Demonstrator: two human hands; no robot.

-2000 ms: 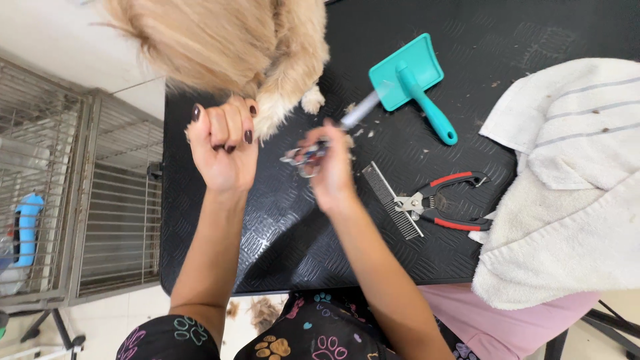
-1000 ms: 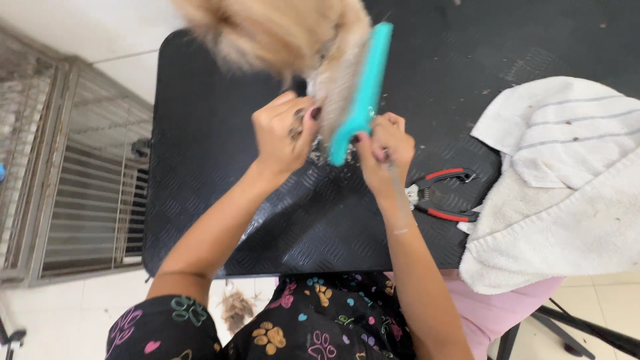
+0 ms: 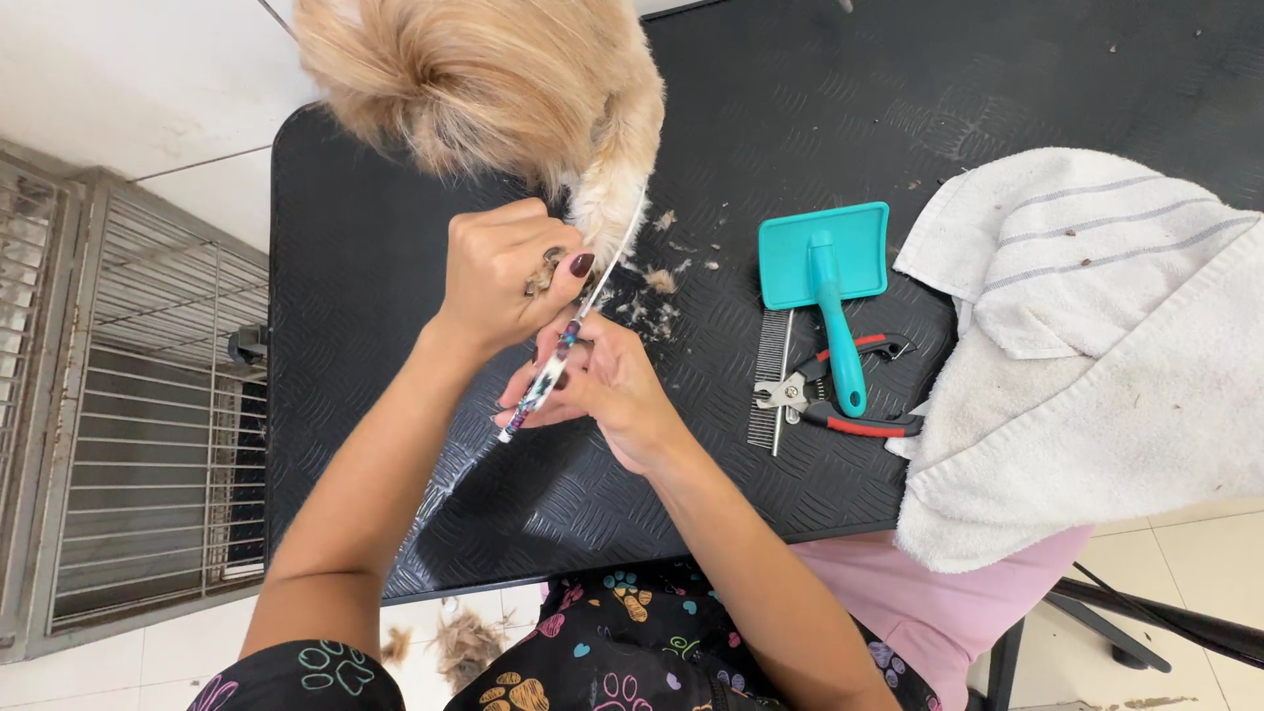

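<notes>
A small dog with long tan hair (image 3: 474,79) stands at the table's back left edge, head lowered. My left hand (image 3: 509,276) is closed around the lower end of its front leg (image 3: 622,148); the paw is hidden by my fingers. In my right hand (image 3: 602,395) are curved grooming scissors (image 3: 541,383) with patterned handles, their blades lying along the leg's right side. Cut hair (image 3: 657,296) is scattered beside the leg. To the right, a teal slicker brush (image 3: 825,259) rests partly over a metal comb (image 3: 768,380) and red-and-black nail clippers (image 3: 869,427).
A white towel (image 3: 1076,395) with grey stripes hangs over the right front edge of the black grooming table (image 3: 612,513). Wire cages (image 3: 148,425) stand at the left. Clumps of hair (image 3: 466,647) lie on the tiled floor.
The teal brush, at my right hand one second ago, now lies on the comb and clippers. My right hand now holds the scissors, and my left hand is at the dog's leg.
</notes>
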